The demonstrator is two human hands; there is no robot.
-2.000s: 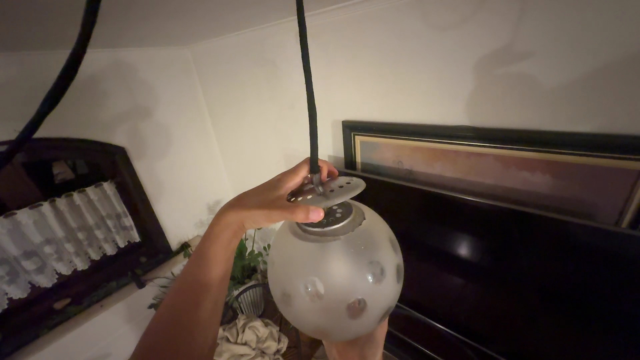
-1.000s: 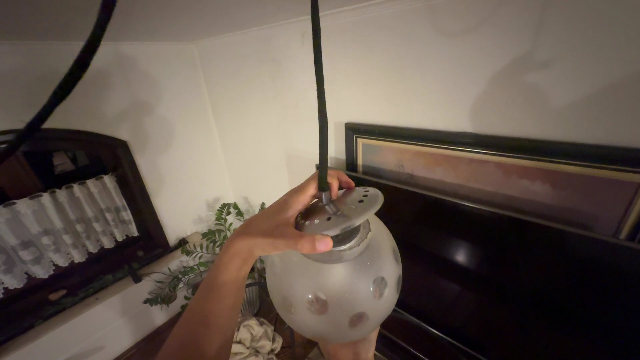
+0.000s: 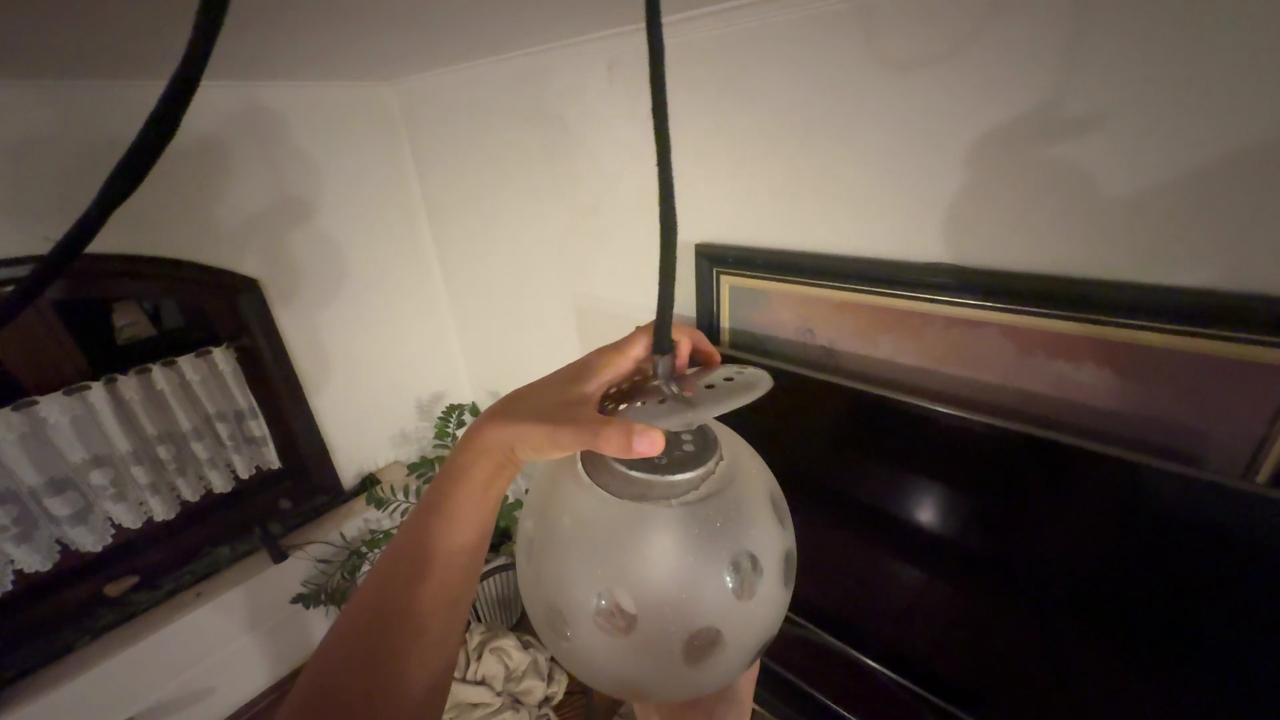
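My left hand (image 3: 590,400) grips a perforated metal cap (image 3: 715,393) at the lower end of a black fabric-covered cord (image 3: 660,180). The cap tilts above a frosted glass globe lampshade (image 3: 655,570) with round clear spots. In the globe's neck sits a metal collar with a holed plate (image 3: 675,452), and my left thumb lies by that plate. Below the globe, part of my right arm or hand (image 3: 735,698) shows; the globe hides the rest, so its fingers cannot be seen.
A second black cord (image 3: 130,165) hangs at the upper left. Behind are a framed picture (image 3: 1000,340), a large dark glossy panel (image 3: 950,540), a potted plant (image 3: 495,595), crumpled cloth (image 3: 505,680) and a window with a lace curtain (image 3: 130,450).
From one second ago, the cap has changed its tilt, and more of the holed plate in the globe's neck shows beneath it. My left hand still grips the cap.
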